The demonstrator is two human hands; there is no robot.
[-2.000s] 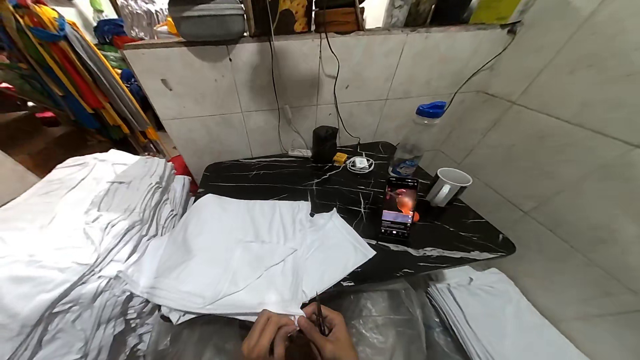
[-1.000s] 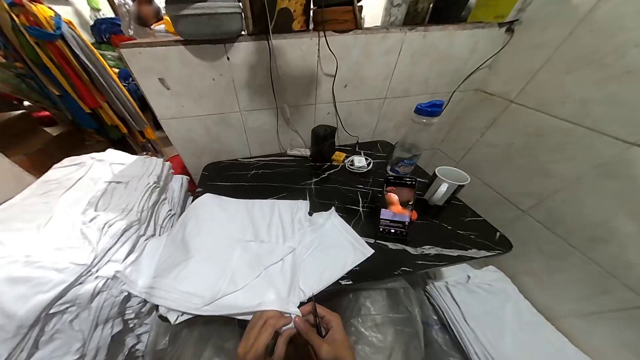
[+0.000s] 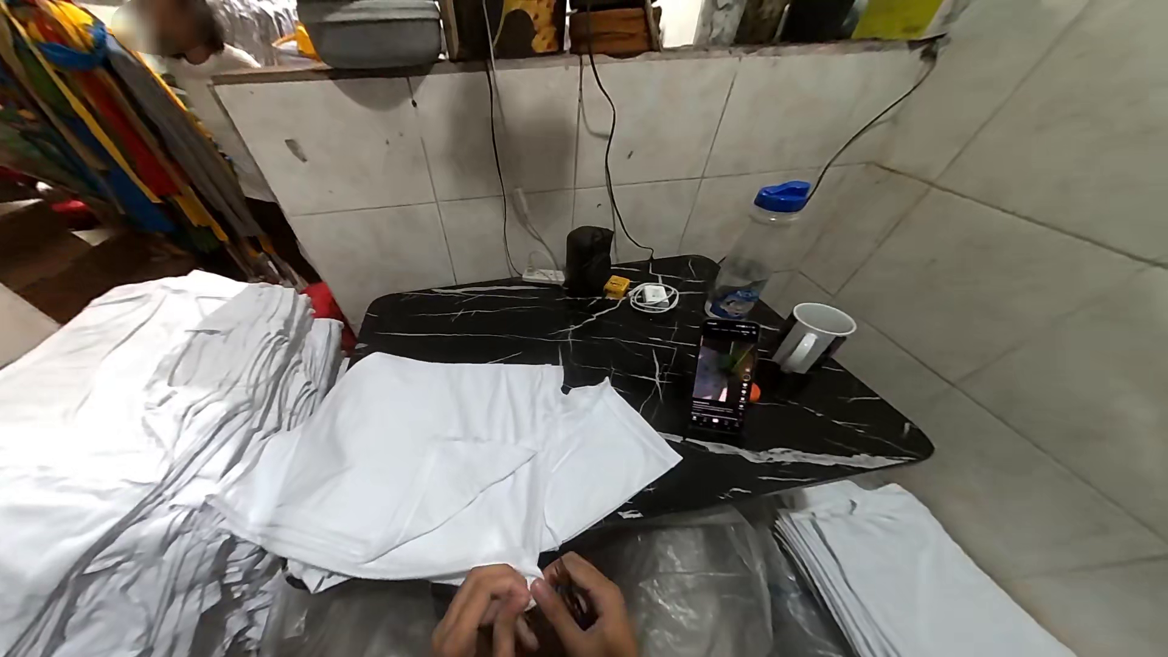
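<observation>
A white fabric garment [image 3: 420, 456] lies spread over the front of a black marble-patterned table [image 3: 456, 324], with its near edge drawn down to my hands. At the bottom centre, my left hand [image 3: 488, 607] pinches that edge between its fingers. My right hand [image 3: 584, 607] is right beside it, thumb at the same bit of cloth, with a small dark tool, perhaps thread snips, partly hidden in its curled fingers. The fingertips of both hands nearly touch.
At left rises a large pile of white garments [image 3: 137, 392]; a smaller folded stack [image 3: 912, 566] sits lower right. A propped smartphone [image 3: 724, 374], mug [image 3: 815, 338], plastic bottle [image 3: 753, 251], coiled white cable [image 3: 654, 297] and black cylindrical object [image 3: 589, 260] stand on the table. Clear plastic [image 3: 684, 575] covers my lap area.
The picture on the smartphone's screen has changed. My hands stay at the garment's near edge, and the dark tool's tip, upright earlier, no longer sticks up above my right fingers.
</observation>
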